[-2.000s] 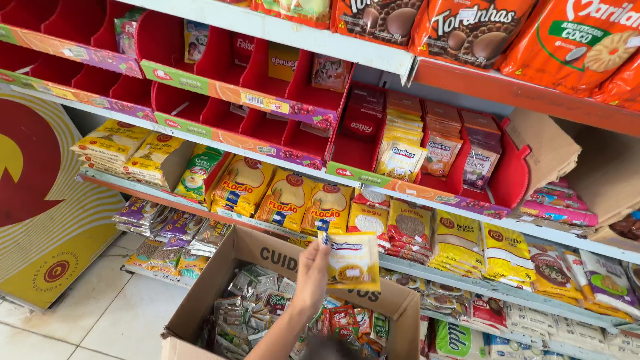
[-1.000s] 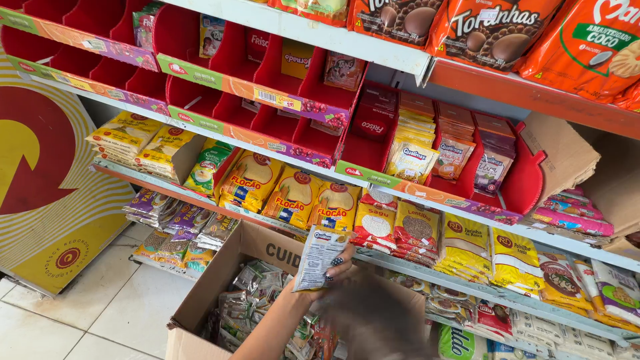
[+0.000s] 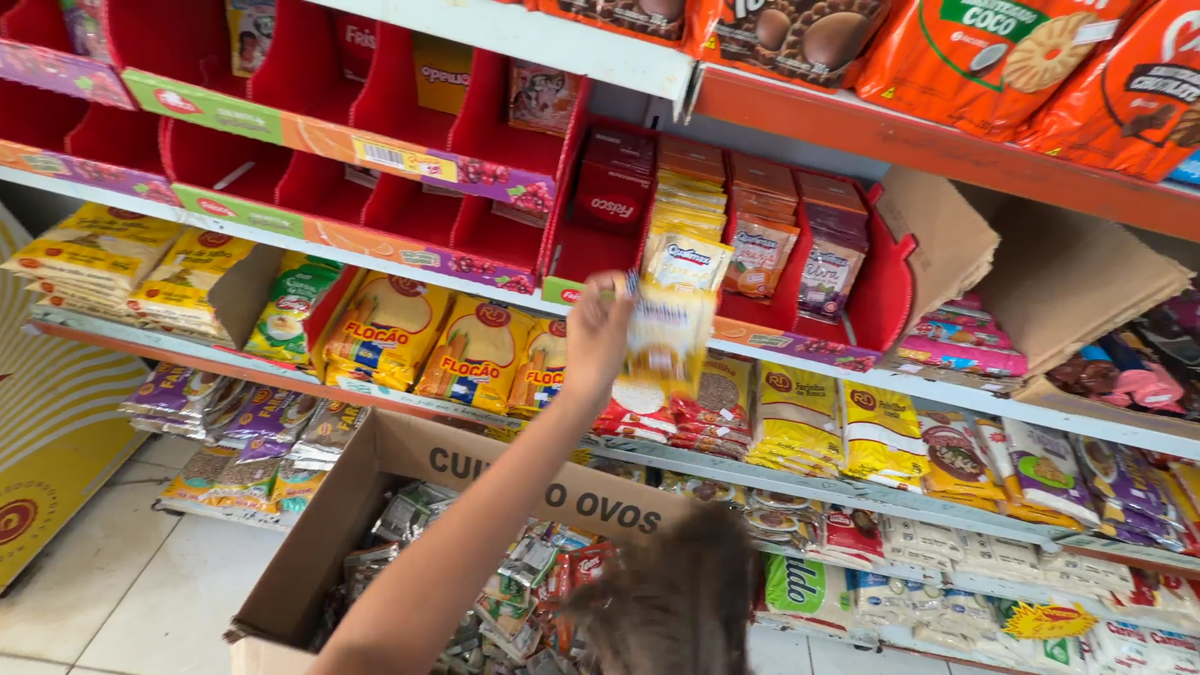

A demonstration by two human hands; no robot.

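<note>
My left hand [image 3: 600, 333] reaches up and forward from the bottom edge and holds a blurred yellow-and-white sachet [image 3: 667, 337]. The sachet is just in front of the red divided display tray [image 3: 600, 248], overlapping the lower part of a column of yellow drink-mix sachets [image 3: 689, 258]. Orange sachets [image 3: 761, 248] and purple sachets [image 3: 832, 267] stand in the compartments to the right. Below my forearm sits an open cardboard box [image 3: 403, 445] with many small sachets [image 3: 534, 572] inside. My right hand is not visible. Dark hair covers part of the box.
Bags of corn flour [image 3: 384, 328] and other dry goods line the shelf below the tray. Orange biscuit packs [image 3: 984, 66] lie on the upper shelf with a red edge [image 3: 900, 117]. Open cardboard cartons [image 3: 1059, 272] stand at the right. A yellow panel [image 3: 47, 450] is at the far left.
My left hand has moved from above the box up to the display tray, with the sachet still in it. The sachet showed its printed back one second ago.
</note>
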